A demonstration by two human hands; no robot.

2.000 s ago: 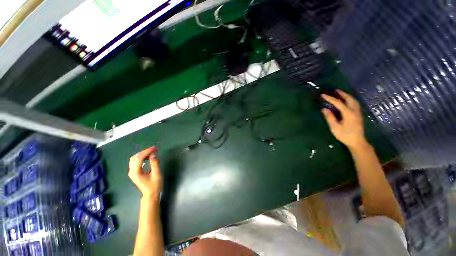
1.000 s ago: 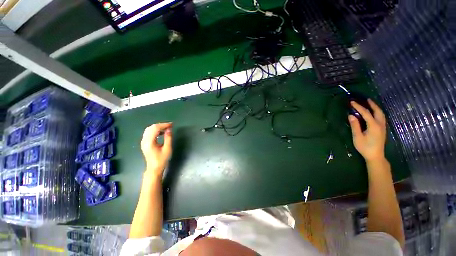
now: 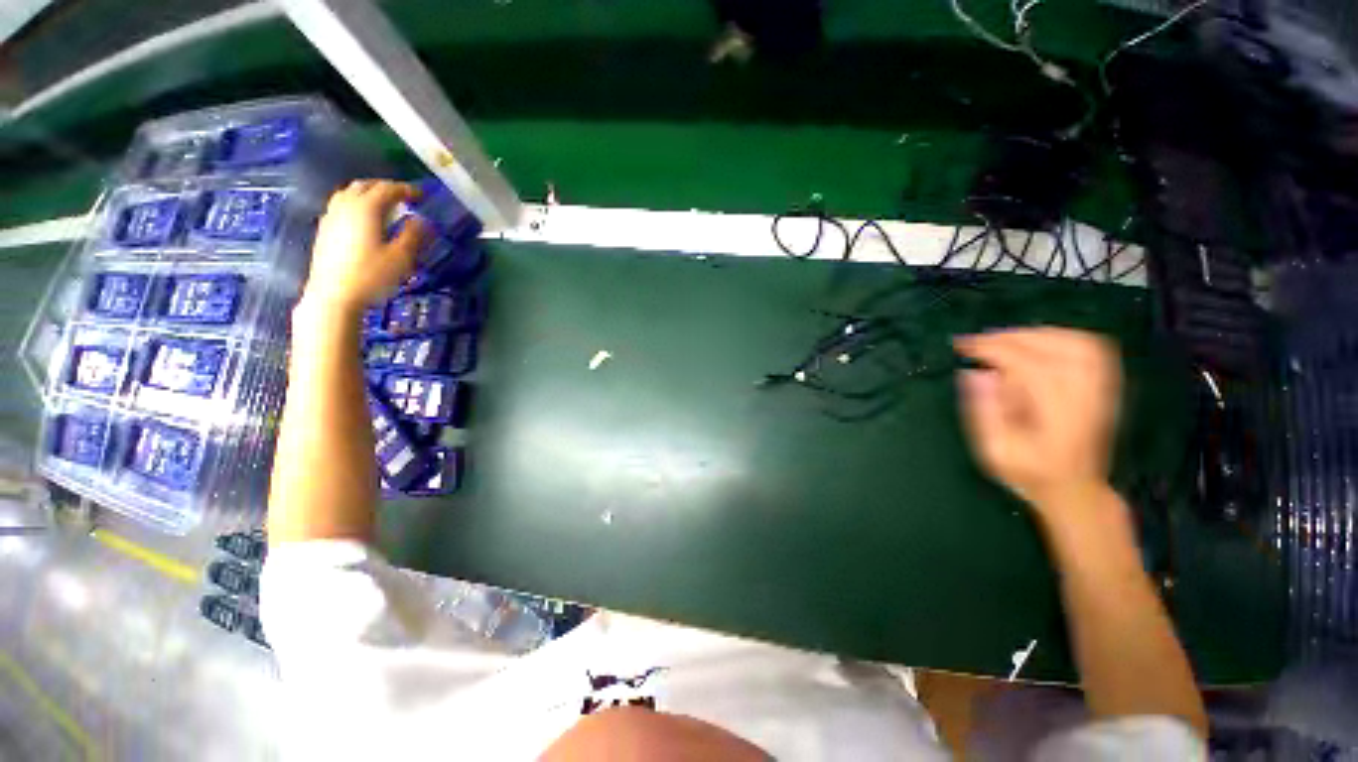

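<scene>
Blue handheld devices (image 3: 422,354) lie in an overlapping column on the green bench, beside a tall stack of clear blister trays (image 3: 167,268) with more blue units in its pockets. My left hand (image 3: 365,246) is at the back end of the column, its fingers against a blue device; whether it grips it is hidden. My right hand (image 3: 1047,410) is over the bench at the right, blurred, with curled fingers. It is just right of the tangled black cables (image 3: 849,357); whether it holds a cable cannot be told.
A white rail (image 3: 655,234) runs along the back, with a slanted white post (image 3: 402,112) near my left hand. A black keyboard (image 3: 1203,253) and stacked clear trays (image 3: 1325,551) stand at the right. Small pale bits lie on the mat. Dark units in trays (image 3: 238,584) sit below the bench.
The view has swung left. My left hand has moved from the open bench to the blue devices. My right hand has left the mouse and moved left towards the cables, its fingers now curled.
</scene>
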